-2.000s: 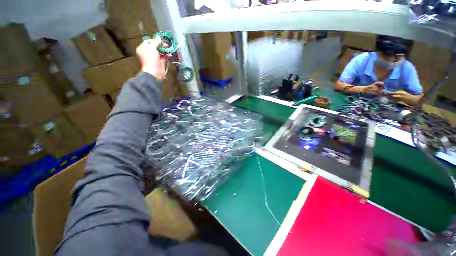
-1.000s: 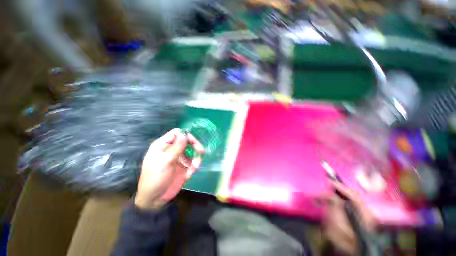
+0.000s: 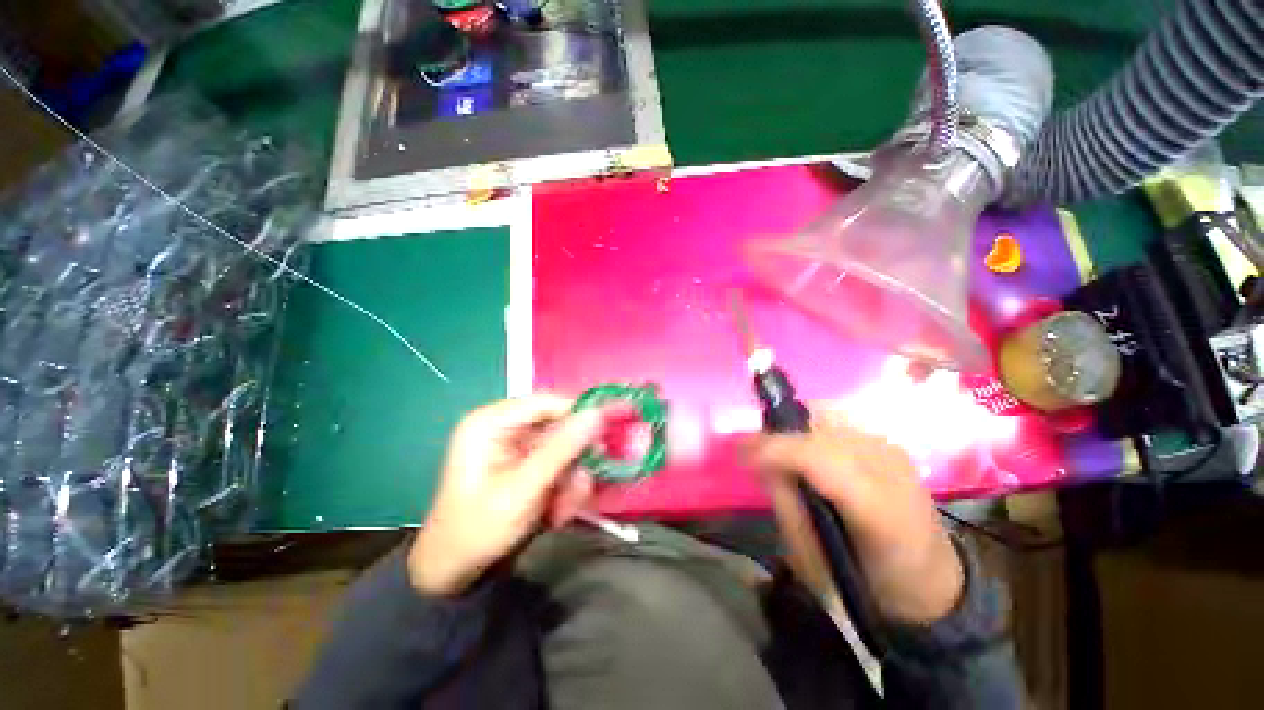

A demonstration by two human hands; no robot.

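Observation:
My left hand (image 3: 506, 486) holds a green ring circuit board (image 3: 649, 461) between thumb and fingers, above the near left part of the pink sheet (image 3: 624, 291). A short white piece with a pale end (image 3: 610, 527) sticks out below the fingers. My right hand (image 3: 880, 513) holds a black soldering iron (image 3: 779, 402) like a pen, its blurred metal tip pointing up and away over the sheet. The tip and the board are apart. A thin pale solder wire (image 3: 367, 312) hangs over the left side.
Clear plastic trays (image 3: 125, 375) stack at left. A framed panel (image 3: 499, 174) lies at the back. A clear extractor hood (image 3: 887, 257) on a grey hose (image 3: 1151, 97) stands over the sheet's right side. A tip cleaner (image 3: 1060, 361), black box (image 3: 1144, 340) and orange piece (image 3: 1004, 254) are at right.
The view has swung down and right from the boxes and other worker to the bench. My left hand has come from the raised position to the pink sheet with the board. My right hand shows with the iron.

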